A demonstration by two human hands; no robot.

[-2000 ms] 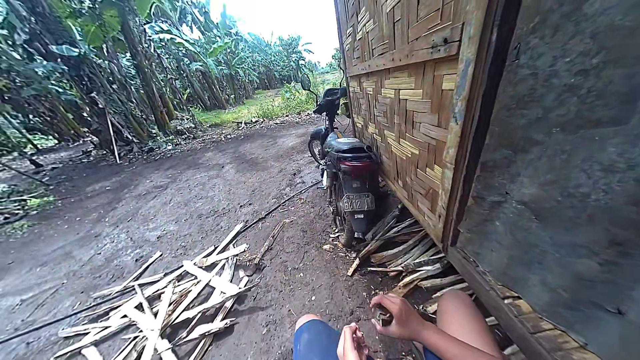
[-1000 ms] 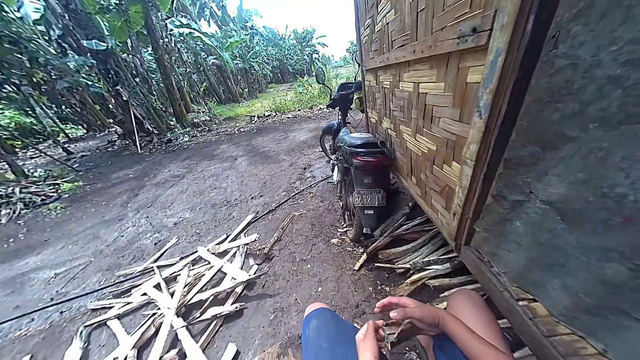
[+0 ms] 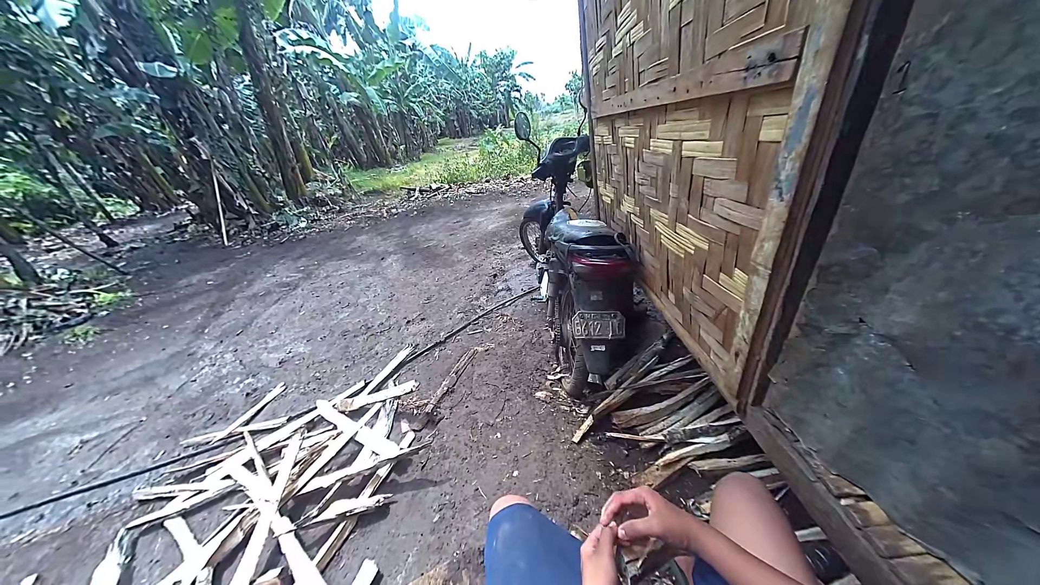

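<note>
At the bottom of the head view, my left hand (image 3: pixel 600 556) and my right hand (image 3: pixel 650 517) meet between my bent knees. The fingertips of both touch, closed around something too small to make out. Below the hands there is a dim, brownish clutter that I cannot identify. The blue fabric over my knee (image 3: pixel 528 543) lies just left of the hands, and my other knee is bare on the right.
Split firewood (image 3: pixel 268 504) lies heaped on the dirt at lower left; more firewood (image 3: pixel 682 406) is stacked under the woven bamboo wall (image 3: pixel 691 179). A motorcycle (image 3: pixel 597 272) stands against that wall. A black hose (image 3: pixel 455 329) crosses the ground. Banana plants (image 3: pixel 268 106) grow beyond.
My hands have stayed close together in front of me. The fingers of my right hand have shifted and now meet those of my left at the tips. The small dark object seen earlier in my right hand no longer shows.
</note>
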